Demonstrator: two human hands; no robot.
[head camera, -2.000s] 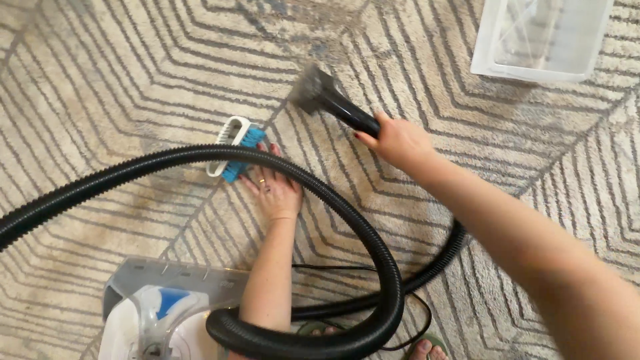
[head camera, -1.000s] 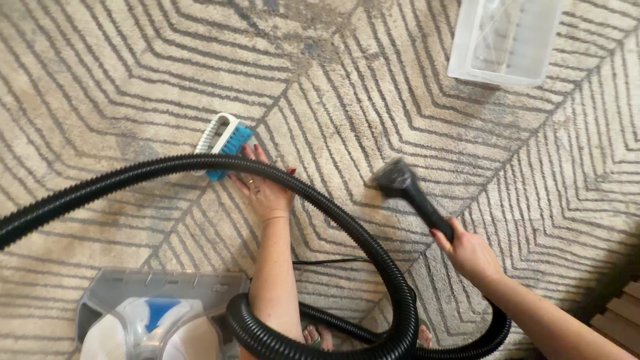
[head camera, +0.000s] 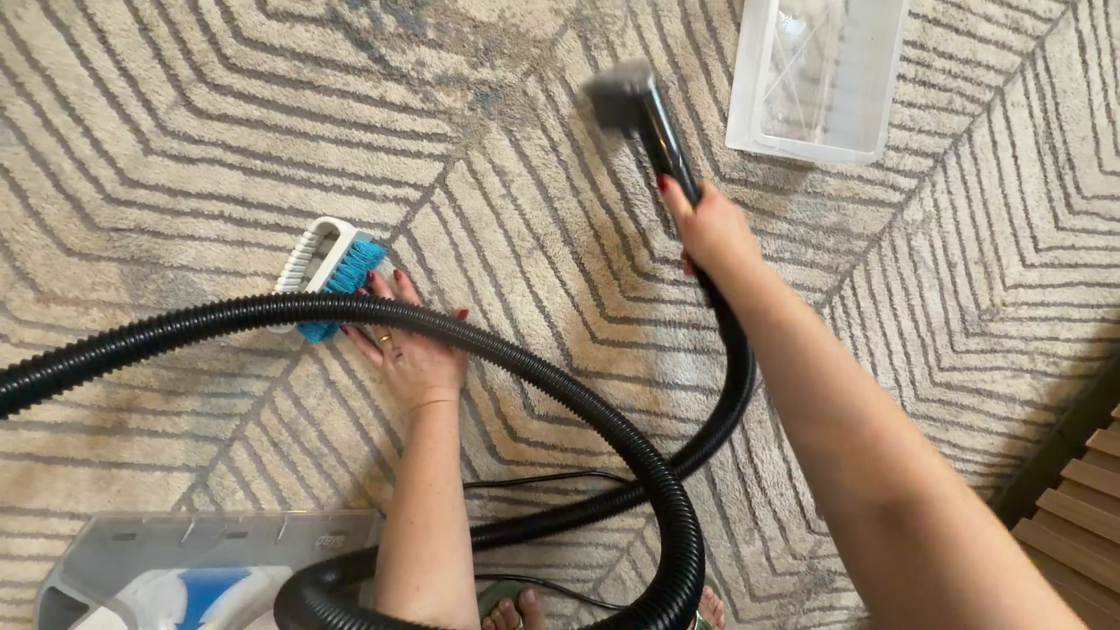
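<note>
My right hand (head camera: 719, 229) grips the black tube of a carpet cleaner's hose nozzle (head camera: 623, 94), whose blurred head is over the patterned rug (head camera: 542, 289). My left hand (head camera: 416, 354) rests palm down on the rug with its fingers spread, their tips beside the blue bristles of a white-handled scrub brush (head camera: 322, 262). The brush lies on its side. A black corrugated hose (head camera: 560, 376) arches across the brush and the back of my left hand, hiding part of both, and curls round my left forearm.
A translucent plastic bin (head camera: 742, 96) stands on the rug at the upper right. The carpet cleaner's grey and clear body (head camera: 219, 529) is at the lower left. A thin black cord (head camera: 547, 479) runs near my sandalled feet (head camera: 516, 608). Wooden slats (head camera: 1072, 516) edge the lower right.
Since one second ago, my right hand has moved the nozzle up the rug, away from my feet, after it had come down nearer to me. My left hand has stayed beside the brush.
</note>
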